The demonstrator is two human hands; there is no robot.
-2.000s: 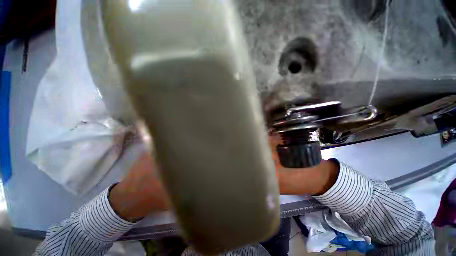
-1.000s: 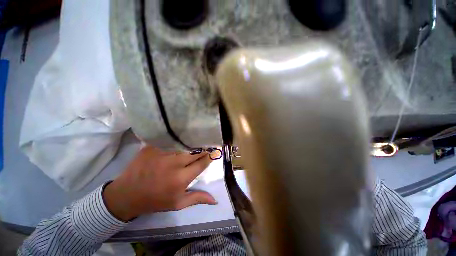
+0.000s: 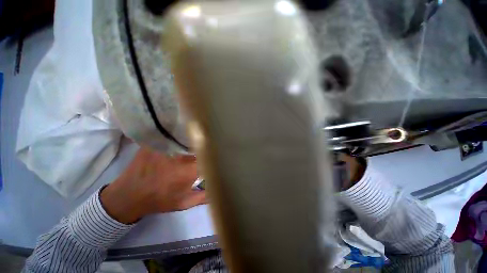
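The white garment piece lies in a soft, creased heap left of the machine head. My left hand is palm down at the machine's lower left; its fingertips go behind the cream guard. A small white bit of cloth shows by its fingers. My right hand is mostly hidden behind the guard and the tension parts; only a bit near the striped cuff shows. The cream take-up lever guard fills the middle, very close and blurred. The needle and presser foot are hidden behind it.
The grey machine head spans the top, with a pale needle thread running down it. The table's grey edge curves below my forearms. White and blue material lies below the edge at right, and purple-red cloth at far right.
Since one second ago the guard has shifted left in view and covers my left fingertips, and my right sleeve and wrist show again. My left thumb, spread out then, is no longer seen apart.
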